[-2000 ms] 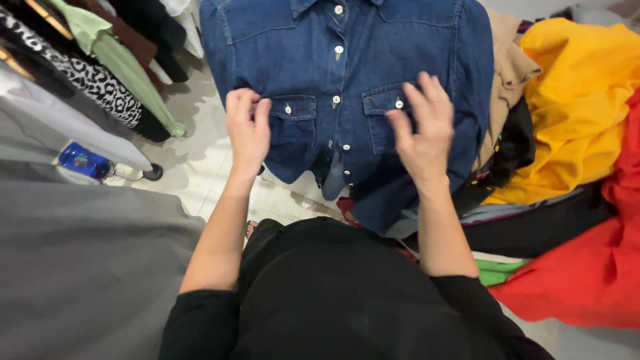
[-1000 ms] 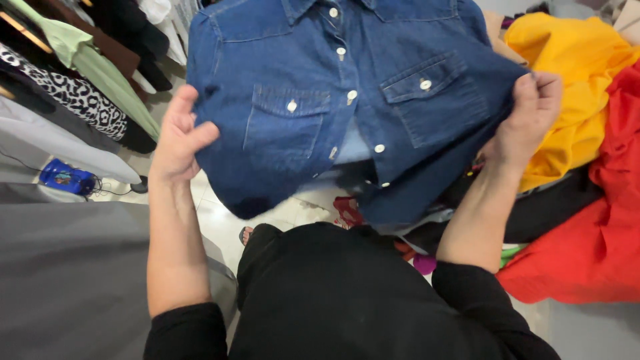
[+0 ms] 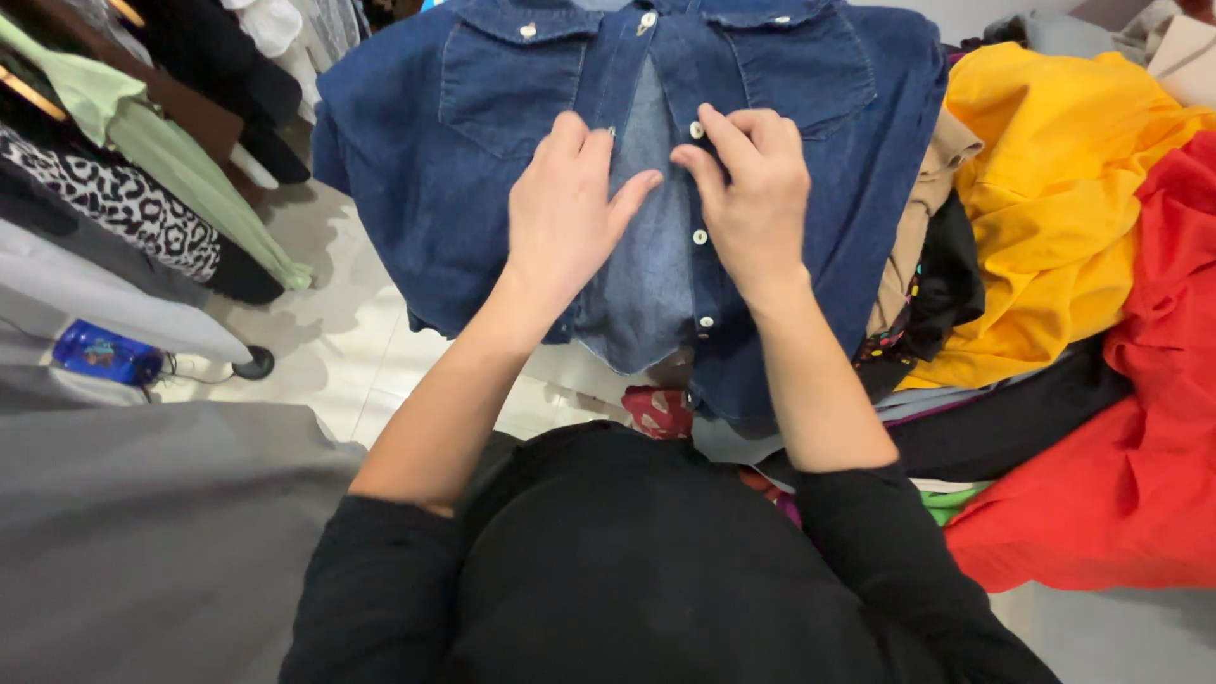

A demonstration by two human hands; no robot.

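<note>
A dark blue denim shirt (image 3: pixel 826 218) is spread in front of me, its lower front parted and its lighter inside showing between the edges. Two flap pockets and several white buttons (image 3: pixel 700 237) are visible. My left hand (image 3: pixel 570 195) lies at the left front edge, thumb apart, fingertips at the placket. On the other edge, my right hand (image 3: pixel 760 180) has its thumb and forefinger close to a white button (image 3: pixel 696 129); whether they pinch the cloth is hard to tell. The collar is out of view.
At the right lie heaped clothes: a yellow garment (image 3: pixel 1035 209), a red one (image 3: pixel 1130 475) and a black one (image 3: pixel 1016 418). Hanging garments, one light green (image 3: pixel 180 161), line the left. A blue packet (image 3: pixel 106 352) is near grey fabric (image 3: pixel 161 513). Pale floor tiles (image 3: pixel 351 313) show between.
My hands were wide apart at the shirt's sides one second ago; they have come together at its front opening. The shirt's collar has passed out of the top of the view.
</note>
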